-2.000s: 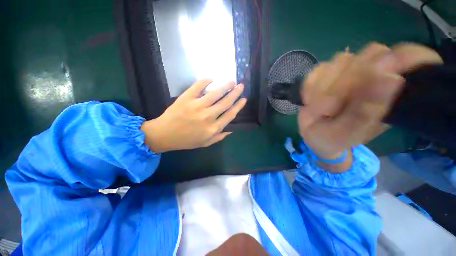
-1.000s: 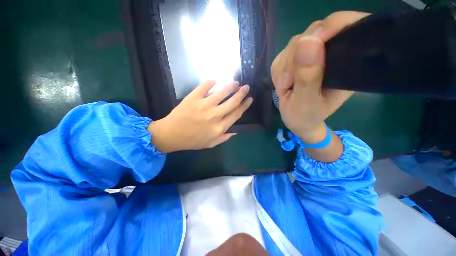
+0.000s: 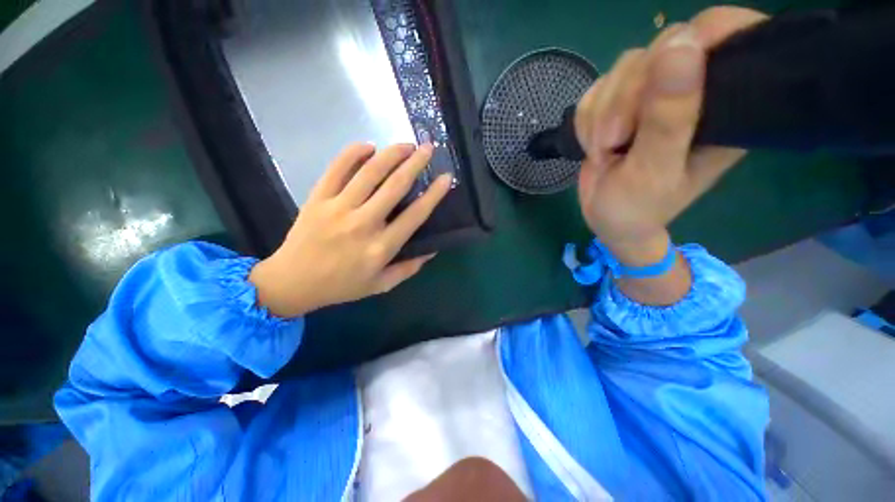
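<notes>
A device unit with a smooth silver plate (image 3: 304,88) and a dark perforated strip (image 3: 410,74) lies in a black tray (image 3: 201,127). My left hand (image 3: 343,230) lies with fingers spread on the unit's near end and holds nothing. My right hand (image 3: 643,137) grips a thick black electric screwdriver (image 3: 785,83). The screwdriver's narrow dark nose is over the round grey screw dish (image 3: 520,103), right of the tray. The bit's tip is too dark to make out, and no screw can be told on it.
The tray and dish lie on a glossy green mat (image 3: 108,167). A blue band (image 3: 643,265) is around my right wrist. A pale grey surface (image 3: 834,368) is at the lower right, beyond the mat's edge.
The screwdriver's nose has moved from the unit's right edge back over the dish. The view has turned, so the tray appears tilted and further left. My left hand stays on the unit.
</notes>
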